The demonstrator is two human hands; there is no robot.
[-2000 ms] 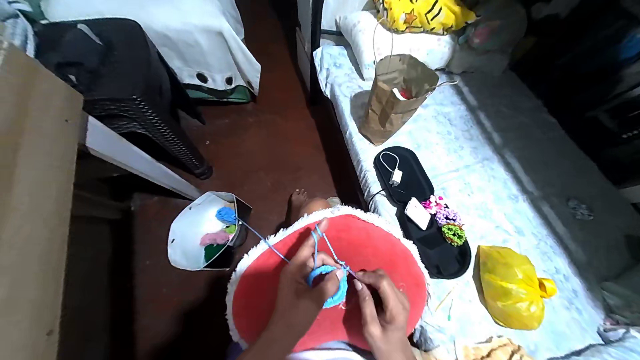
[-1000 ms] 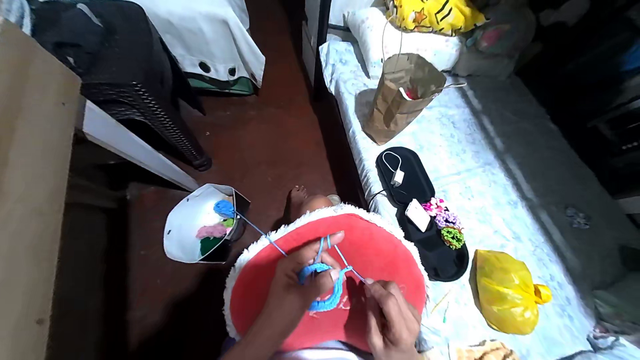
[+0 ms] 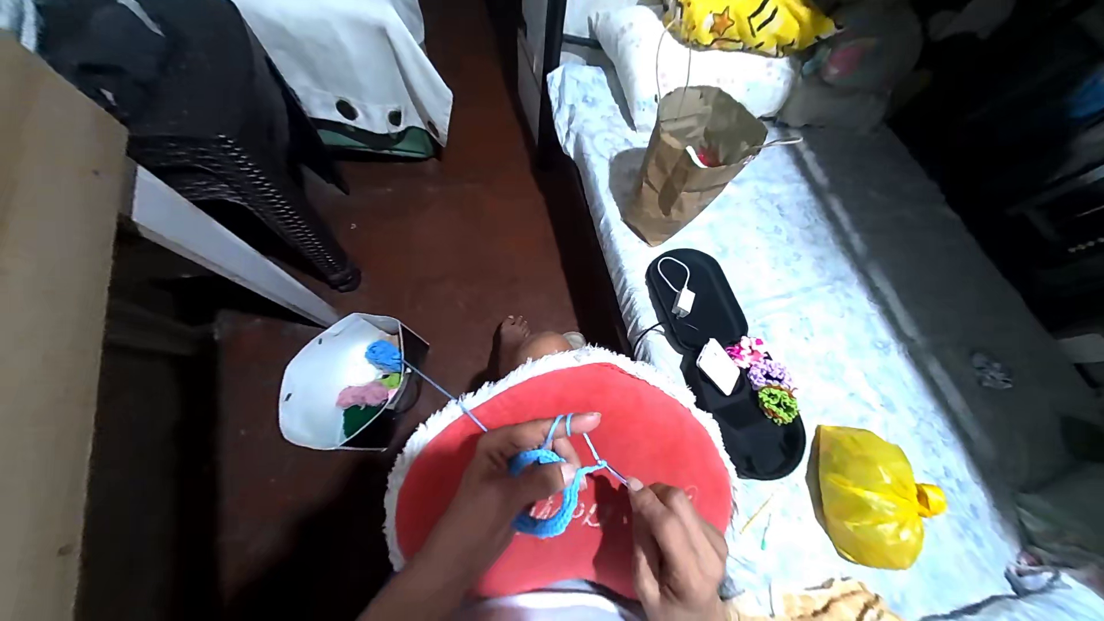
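My left hand point(image 3: 526, 470) pinches a ring of blue crochet work point(image 3: 556, 517), with blue yarn point(image 3: 444, 392) looped over its raised index finger. The yarn runs left to a blue yarn ball point(image 3: 384, 354) in a white container point(image 3: 315, 388). To the right, my right hand point(image 3: 677, 539) grips a thin crochet hook point(image 3: 617, 474), whose tip meets a yarn loop at the edge of the work. Both hands are above a red cushion point(image 3: 638, 405) with a fluffy white border, on my lap.
On the bed at right are an open black case point(image 3: 759, 444) with small crocheted flowers point(image 3: 768, 375), a yellow plastic bag point(image 3: 867, 500) and a brown paper bag point(image 3: 690, 172). Pink and green yarn lies in the container. A black plastic stool point(image 3: 250, 172) stands at upper left.
My right hand and the hook have shifted slightly relative to the blue ring, which my left hand still holds. The yarn between the hands has changed its shape.
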